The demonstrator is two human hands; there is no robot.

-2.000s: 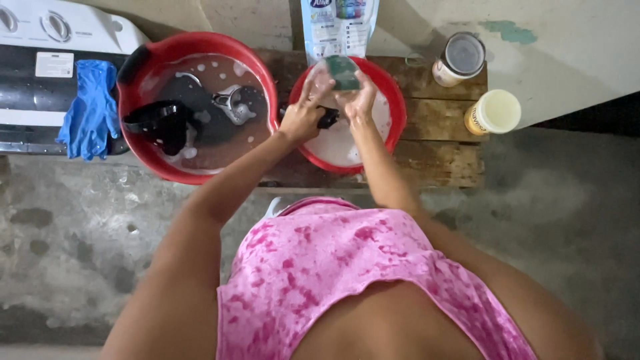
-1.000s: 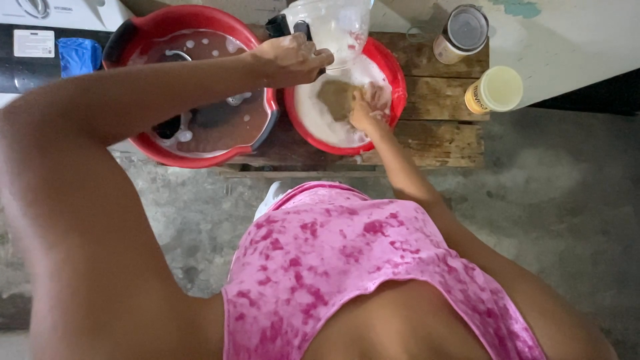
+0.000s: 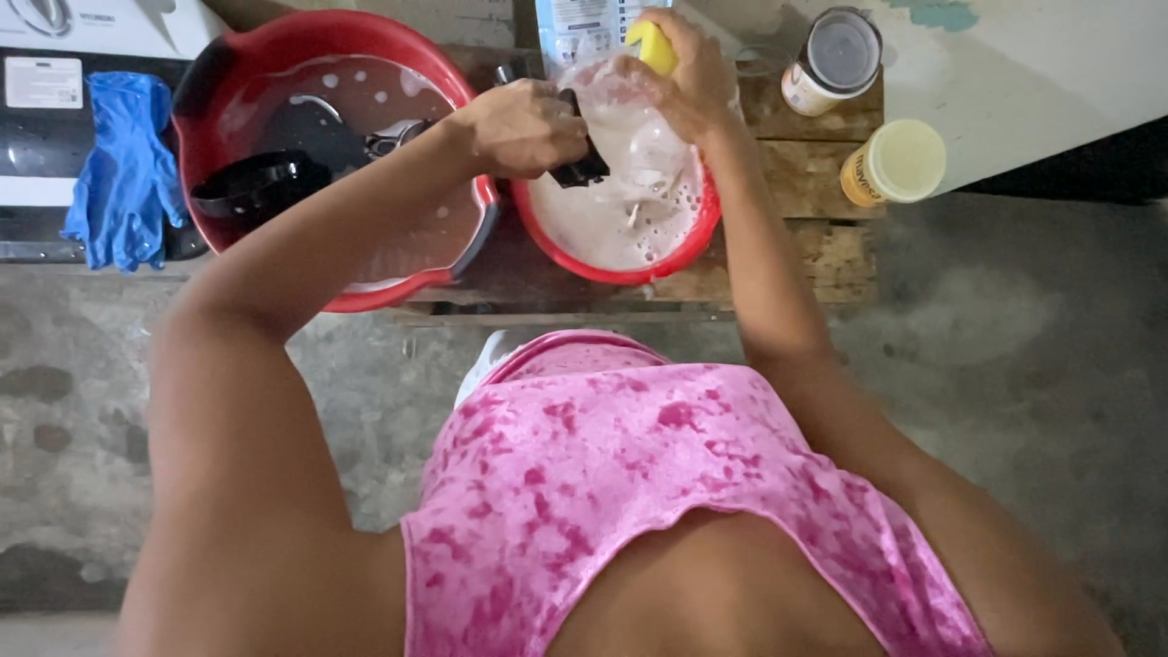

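Observation:
My left hand point(image 3: 534, 130) is closed on the black handle point(image 3: 581, 151) of a clear container point(image 3: 630, 119), which is tilted over a small red basin point(image 3: 673, 265) of sudsy water. At the container's far side, my right hand point(image 3: 689, 78) grips a yellow sponge point(image 3: 651, 47) near the rim. Part of the container is hidden by my hands and blurred. To the left, a larger red basin point(image 3: 401, 294) holds murky water, a black vessel point(image 3: 260, 182) and a shiny metal part point(image 3: 388, 137), partly behind my left forearm.
Both basins stand on a wooden pallet point(image 3: 812, 164). Blue rubber gloves point(image 3: 126, 169) hang over a black and white appliance point(image 3: 109, 23) at the left. A pouch point(image 3: 584, 27) stands behind the small basin. A lidded jar point(image 3: 832, 62) and a yellow tub point(image 3: 892, 162) stand at the right.
My right hand has come up from the small basin's suds to the container, now with the yellow side of the sponge showing. The container has moved lower, over the basin, still in my left hand.

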